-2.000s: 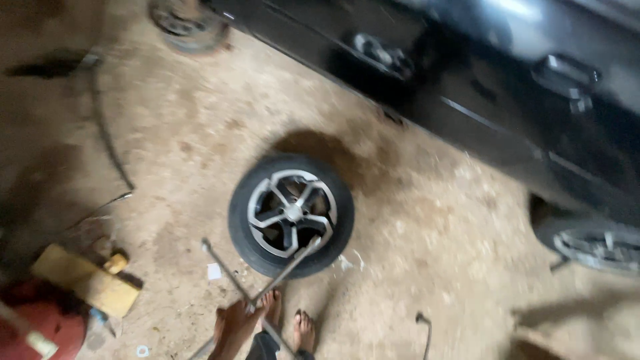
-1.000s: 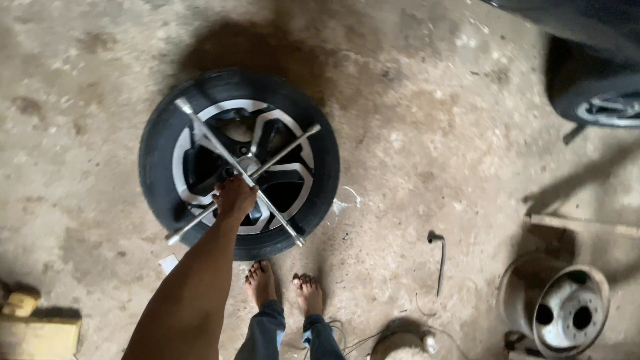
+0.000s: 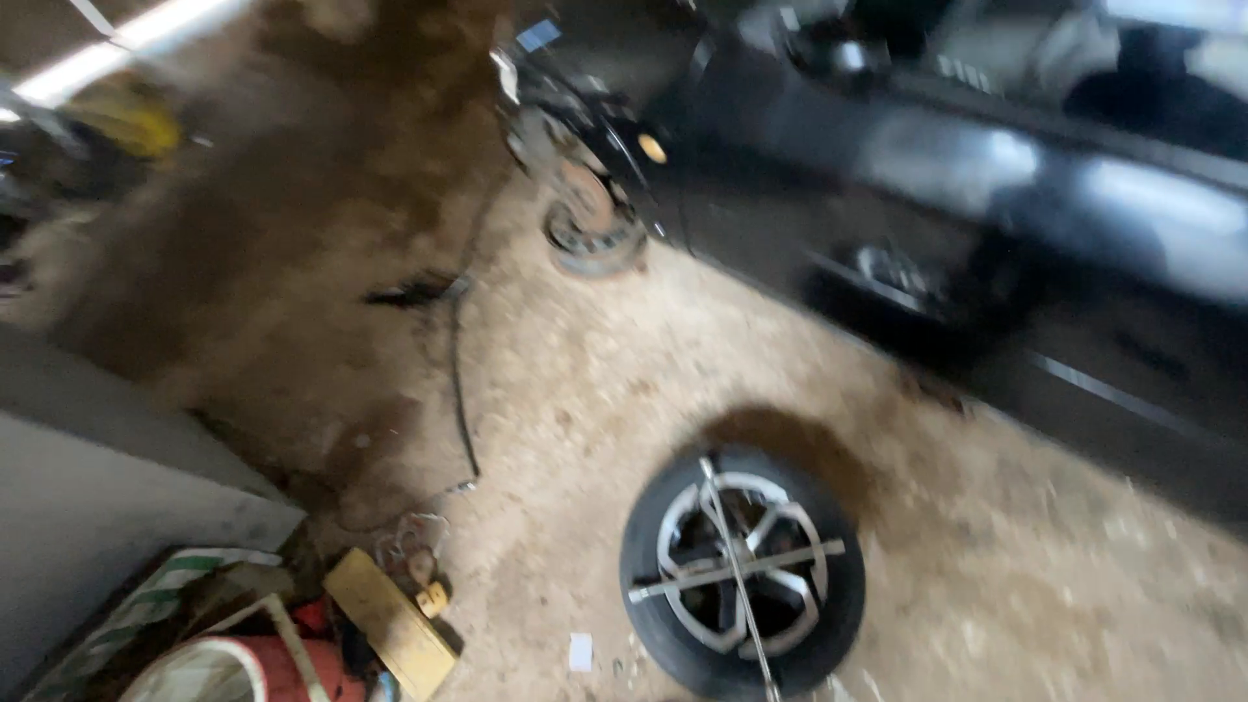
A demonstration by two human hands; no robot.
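Note:
Neither of my hands is in the head view now. A car wheel with a black tyre [image 3: 648, 575] and a silver and black alloy rim lies face up on the floor at the lower right. Across its face rests a four-way lug wrench [image 3: 738, 568], with nobody's hand on it. The view is blurred, so finer details of the wheel do not show.
A black car [image 3: 780, 224] spans the upper right, its exposed brake disc [image 3: 588, 200] above a wheel-like part on the floor. A black hose [image 3: 456, 380] runs across the floor. At lower left are a yellow block [image 3: 390, 619], a red bucket [image 3: 255, 663] and a grey wall [image 3: 107, 468].
The four-way lug wrench, in my hand two seconds ago and under my hand on the wheel one second ago, now lies there released. The view has swung toward the car's exposed brake.

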